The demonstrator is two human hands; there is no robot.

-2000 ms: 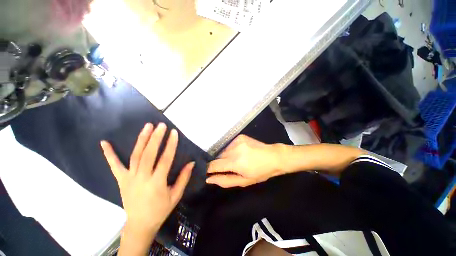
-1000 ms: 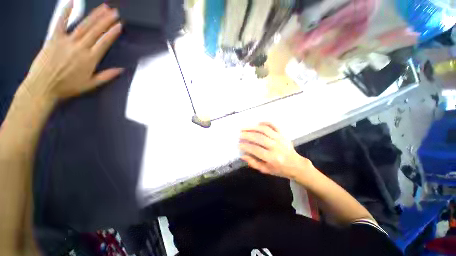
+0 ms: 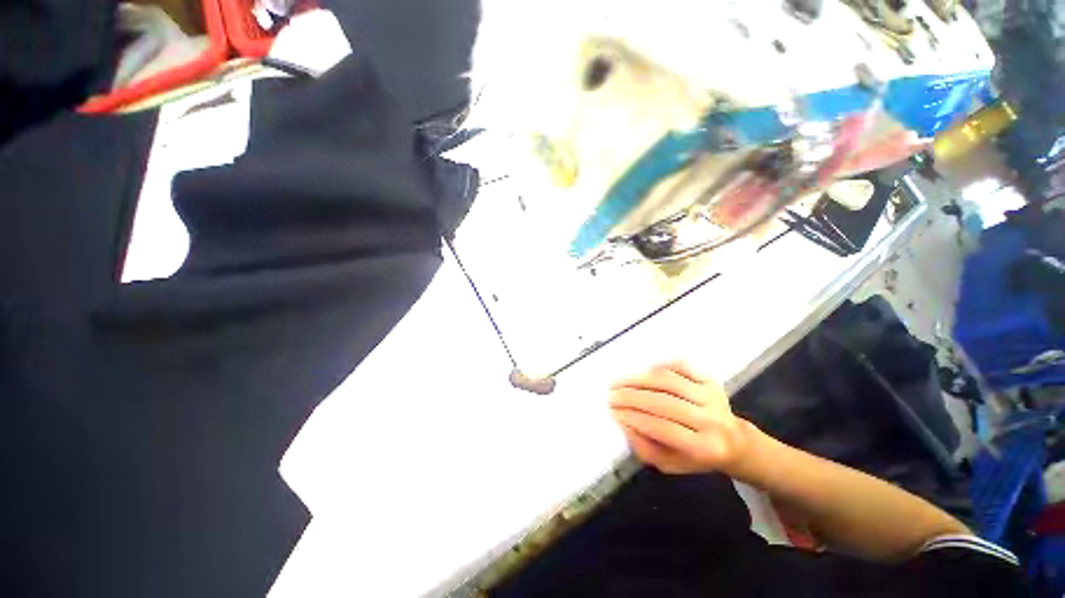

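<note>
Black fabric (image 3: 304,222) spreads over the left of the white table (image 3: 432,432), with folds at its middle and its upper end near the machine. The sewing machine head (image 3: 689,105), pale with blue trim, fills the top centre; its needle area is not clearly visible. My right hand (image 3: 677,418) rests at the table's front edge, right of the fabric and not touching it, fingers together and curled; whether it holds anything is hidden. My left hand is not in view.
A small brownish item (image 3: 534,381) lies at the bed plate's corner. Red-framed objects (image 3: 210,58) are at the upper left. A black rectangle (image 3: 855,222) lies on the far table corner. Dark fabric (image 3: 864,386) and blue crates (image 3: 1010,304) are at the right.
The view has swung left, bringing the machine head and red objects in. My left hand, earlier on the black fabric, has left the picture. My right hand remains at the table edge.
</note>
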